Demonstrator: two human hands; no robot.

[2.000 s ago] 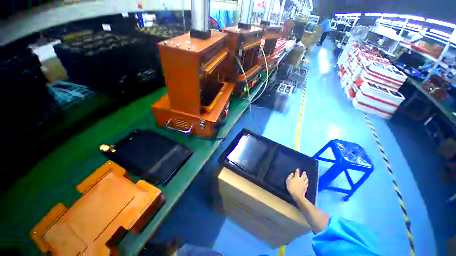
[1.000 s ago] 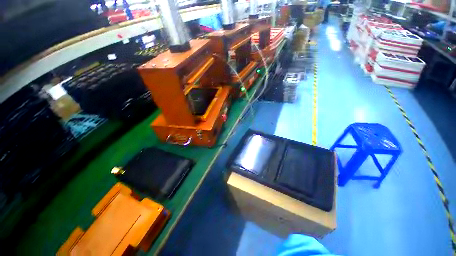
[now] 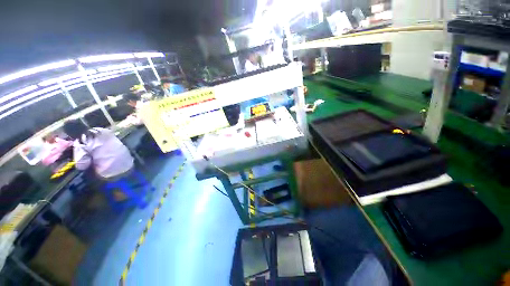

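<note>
No hand is in view. On the green bench at the right lies a thick black foam tray with a raised rim. A glossy black screen panel lies on it, with a small gold-orange tab at its far edge. A white sheet edge sticks out from under the tray. Nearer to me, a stack of black panels sits on the green mat. A blurred pale shape shows at the bottom edge; I cannot tell what it is.
A black tray with grey-white panels stands low at the bottom centre. Beyond it is a white machine on a green frame, with a brown carton beside it. A person sits on a blue stool at the left. A metal post stands on the bench.
The view has swung left, away from the orange presses, jig and carton-top tray, to the foam tray and black stack. My right hand, earlier on the carton-top tray, is out of view.
</note>
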